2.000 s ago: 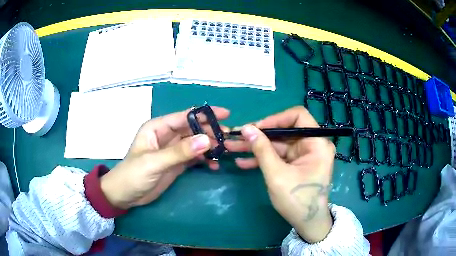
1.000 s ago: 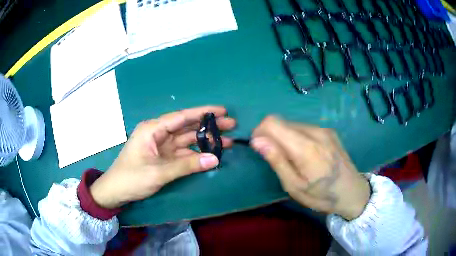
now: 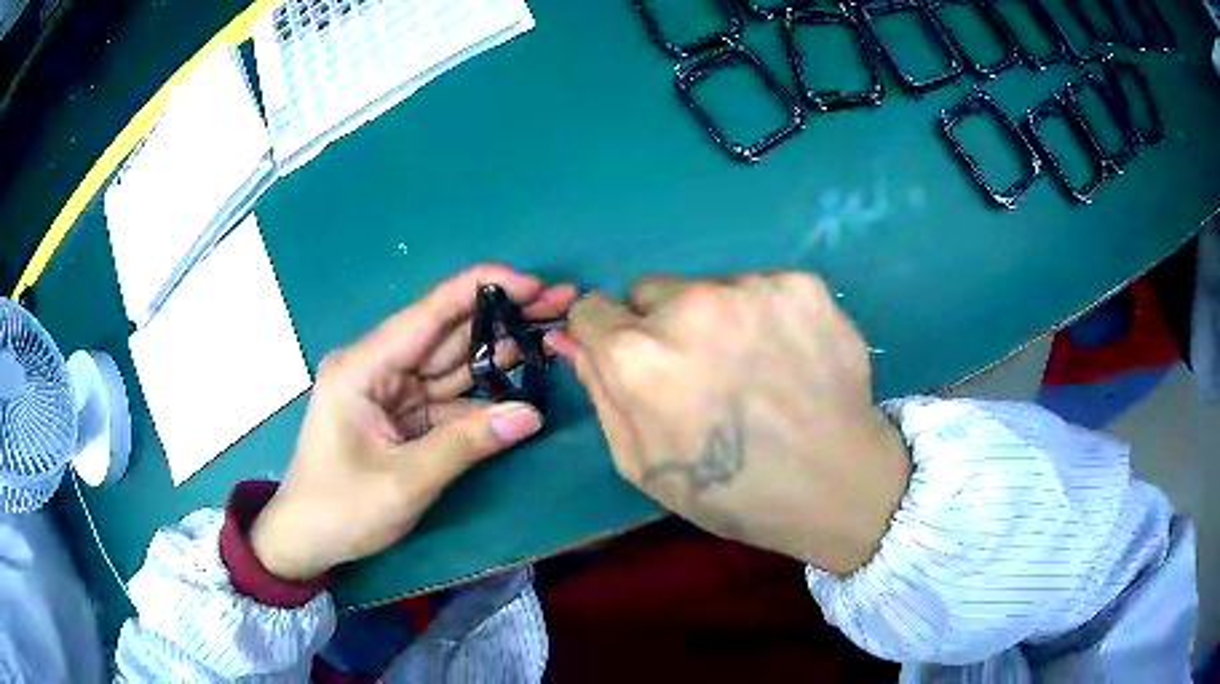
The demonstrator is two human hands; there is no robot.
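Observation:
My left hand (image 3: 401, 414) holds a black housing frame (image 3: 487, 350) between thumb and fingers, tilted on edge, low in the middle of the view. My right hand (image 3: 736, 401) is closed beside it, back of the hand up, its fingertips close to the frame's right side. A short dark tip of the tweezers (image 3: 546, 322) shows between my right fingertips and the frame; the rest of the tweezers is hidden by my right hand. Whether the tip touches the frame cannot be told.
Housing frames (image 3: 740, 110) lie in rows at the upper right. A component tray (image 3: 388, 74) and a second white tray (image 3: 187, 201) lie at the upper left, with a white sheet (image 3: 221, 354) below. A desk fan (image 3: 40, 401) stands at the left edge. A striped sleeve shows at the bottom left corner.
The view has turned, so the trays and frame rows sit higher and further left. My right hand has come closer to the held frame and turned its back upward, hiding the tweezers' shaft.

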